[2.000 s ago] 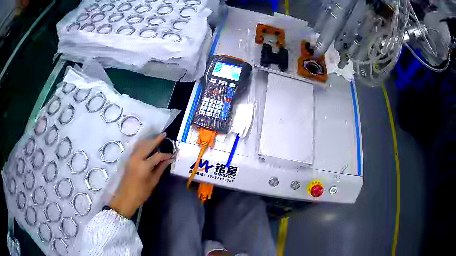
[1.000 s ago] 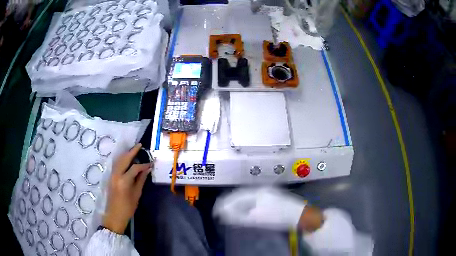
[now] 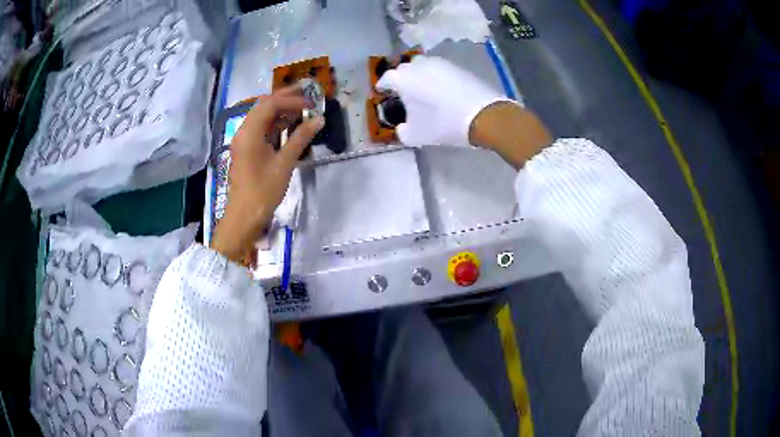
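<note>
My bare left hand (image 3: 265, 158) holds a silver ring (image 3: 313, 98) between thumb and fingers, above the left orange-brown fixture (image 3: 301, 72) and its black clamp pieces (image 3: 329, 128). My white-gloved right hand (image 3: 440, 98) is at the right orange-brown fixture (image 3: 382, 128), with its fingertips at the ring in the nest. The glove covers part of that fixture, and I cannot tell whether the ring is lifted. The left hand and forearm hide most of the handheld keypad.
A foam-lined tray of rings (image 3: 85, 341) lies at left, with stacked trays (image 3: 120, 102) behind. The white plate (image 3: 370, 198) lies before the fixtures. Front panel: two silver buttons (image 3: 377, 282), red emergency stop (image 3: 465, 272), small round button (image 3: 505, 259). A blue stick (image 3: 287, 256) is beside my left forearm.
My left hand has moved with its ring from the tray's edge to above the left fixture. My right hand has moved from near the lap up to the right fixture. The view has shifted.
</note>
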